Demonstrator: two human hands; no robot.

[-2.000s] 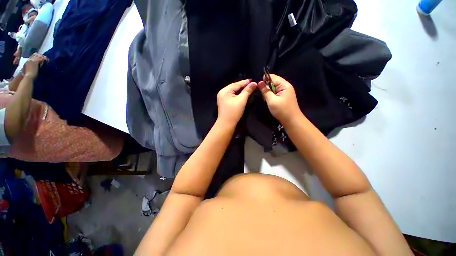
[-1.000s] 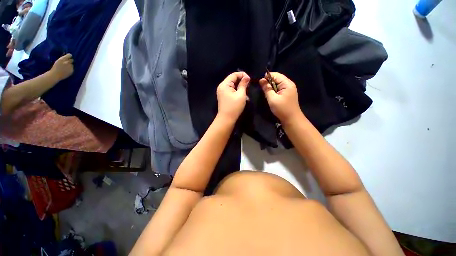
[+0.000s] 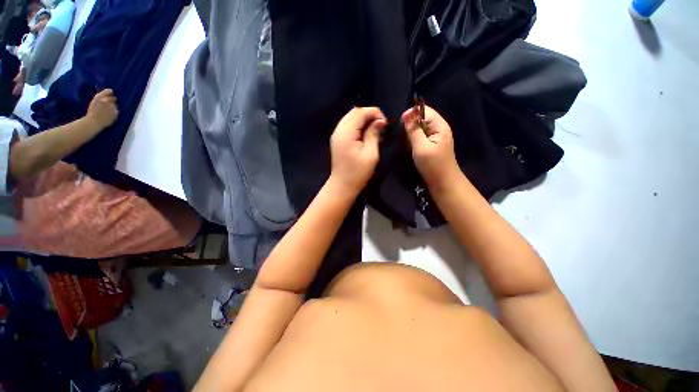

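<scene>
A black and grey jacket lies spread on the white table, its grey panels at the left and its shiny black lining with a small white label at the upper right. My left hand pinches a dark edge of the jacket near the middle. My right hand holds small brassy thread snips between thumb and fingers, their tip pointing up, just right of my left hand. Small white marks show on the black cloth below and to the right of my right hand.
Navy garments lie on the table at the upper left, with another person's hand on them. A blue can or bottle stands at the top right. A red crate and scraps are on the grey floor, lower left.
Both hands stay close together over the jacket, with cloth now bunched between them. The snips have turned more upright. The view has shifted slightly. The other person's arm moved onto the navy cloth.
</scene>
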